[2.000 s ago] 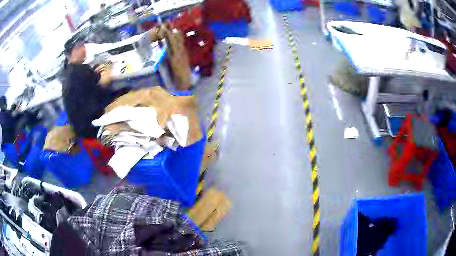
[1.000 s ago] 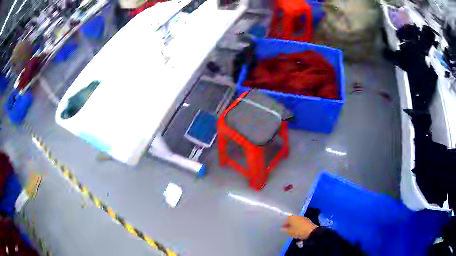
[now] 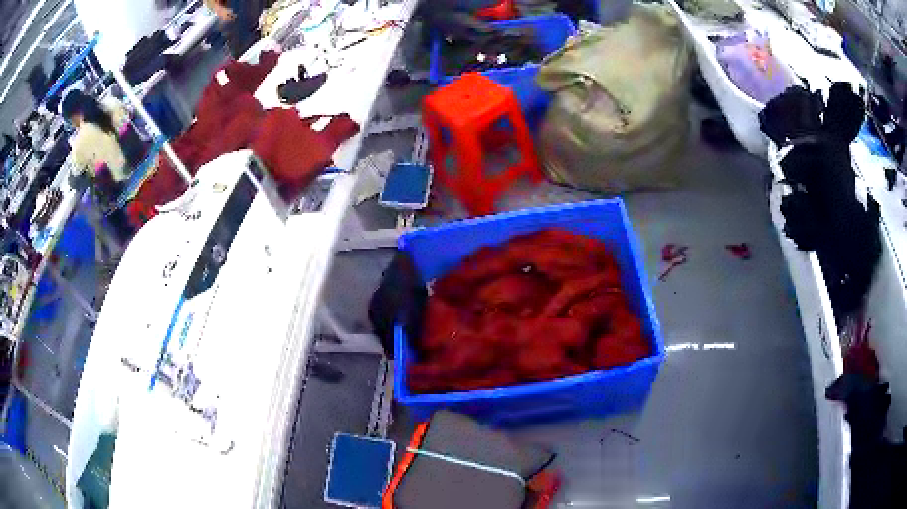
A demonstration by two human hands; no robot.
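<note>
Neither of my hands is in view. A large open blue crate stands on the floor in front of me, filled with dark red knit pieces. A black cloth hangs over the crate's left wall. A stool with a grey padded top and red-orange frame stands just below the crate, cut off by the lower edge. On the left, a white sewing table carries a sewing machine; more dark red garments lie beyond it.
A red-orange stool, a khaki sack and another blue crate stand behind the crate. A white trough-like table edge with black cloth pieces runs along the right. Red scraps lie on the grey floor. A person is at far left.
The view has moved forward from the aisle to the crate of red pieces, now larger and central. The hand seen at the lower crate a second ago is out of view, as is that crate.
</note>
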